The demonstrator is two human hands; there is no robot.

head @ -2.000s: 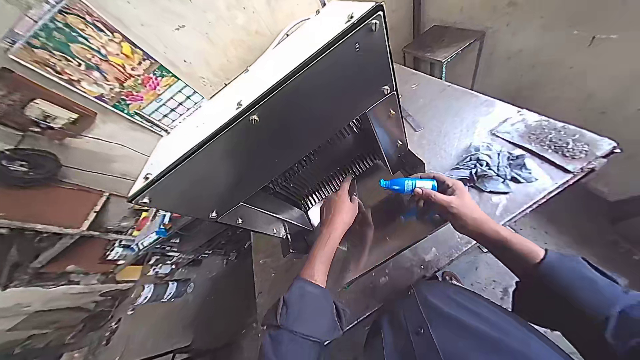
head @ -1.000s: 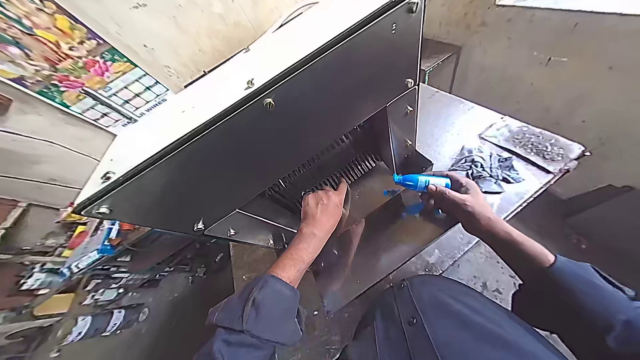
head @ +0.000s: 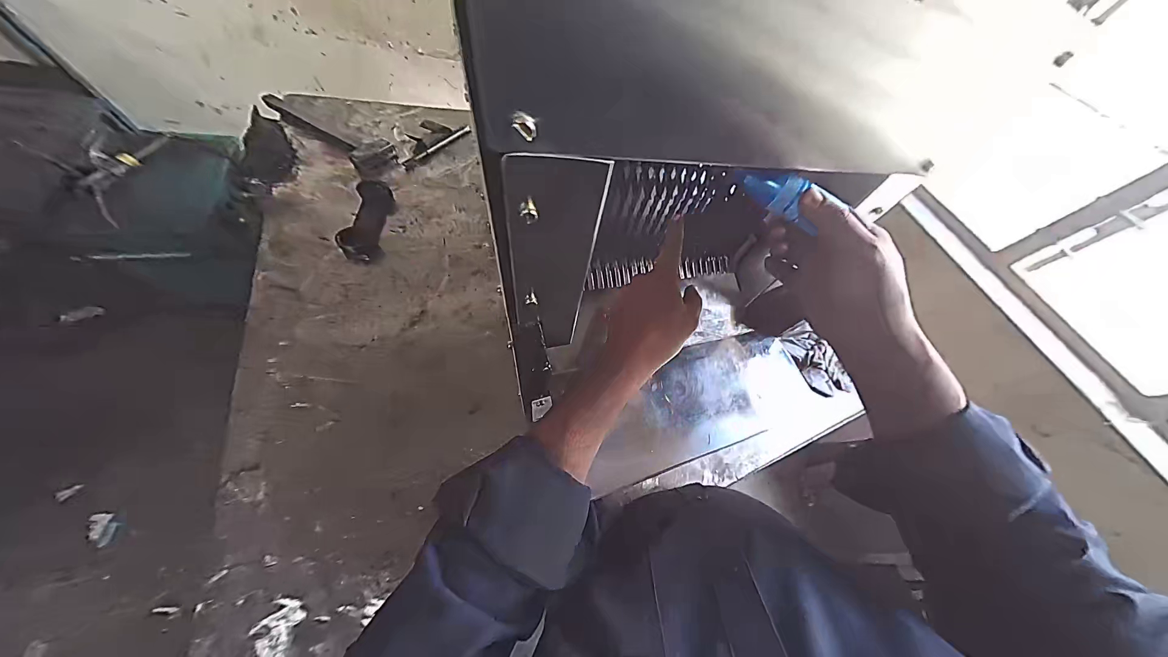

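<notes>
In the head view a dark metal machine housing (head: 693,82) with bolts has an opening lined with rows of metal teeth or slots (head: 657,196). My left hand (head: 652,315) is at this opening, its index finger extended up toward the rows and nothing seen in its grasp; whether the fingertip touches them I cannot tell. My right hand (head: 853,274) holds a blue squeeze bottle (head: 785,196) at the right of the opening, its narrow end pointing left. Below both hands lies a shiny metal sheet (head: 712,392). A crumpled cloth (head: 817,360) is partly hidden beside my right wrist.
Left of the housing, a worn brown surface (head: 365,365) carries a dark metal part (head: 368,219) and several tools near the wall. Bolt heads (head: 525,126) stick out of the housing's face. A bright window (head: 1095,274) is at the right.
The view has swung strongly round to the other end of the housing. My right hand, still holding the blue bottle, is now up at the opening, nearer my left hand.
</notes>
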